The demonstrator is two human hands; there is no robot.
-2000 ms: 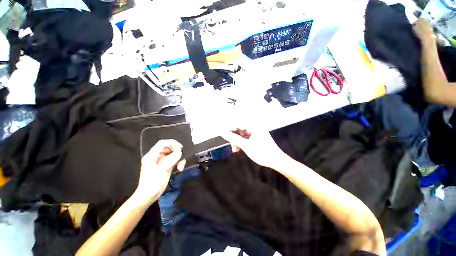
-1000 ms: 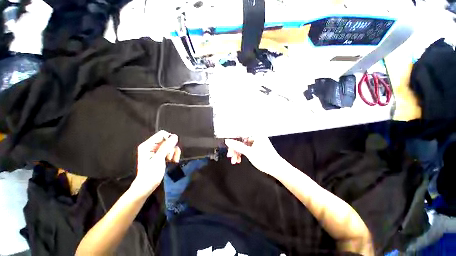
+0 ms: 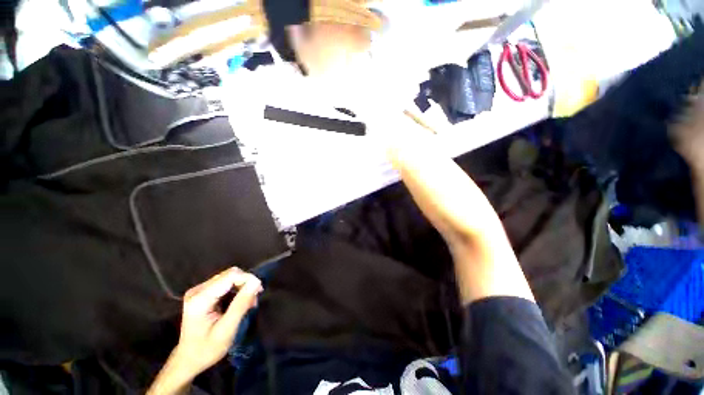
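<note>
The dark garment piece (image 3: 208, 220) lies over the table's left side and lap, with a pale-edged rounded panel. My left hand (image 3: 212, 320) is at the panel's lower edge, thumb and forefinger curled together; whether cloth is between them cannot be told. A flat black strip (image 3: 315, 121) lies loose on the white table. My right hand (image 3: 332, 48) is blurred and stretched to the far side, beside the black webbing band (image 3: 286, 23); its fingertips are unclear, and whether it holds anything cannot be told.
Black label stacks (image 3: 461, 91) and red-handled shears (image 3: 522, 71) lie at the table's right. A thin tan stick (image 3: 419, 121) lies near my right forearm. Dark cloth (image 3: 509, 200) covers the lap. Another person's hand (image 3: 689, 131) shows at the right edge. A blue crate-like item (image 3: 656, 289) is lower right.
My right hand has moved from the table's front edge to the far side by the band. My left hand is lower. The black strip now shows on the table. The camera view has shifted.
</note>
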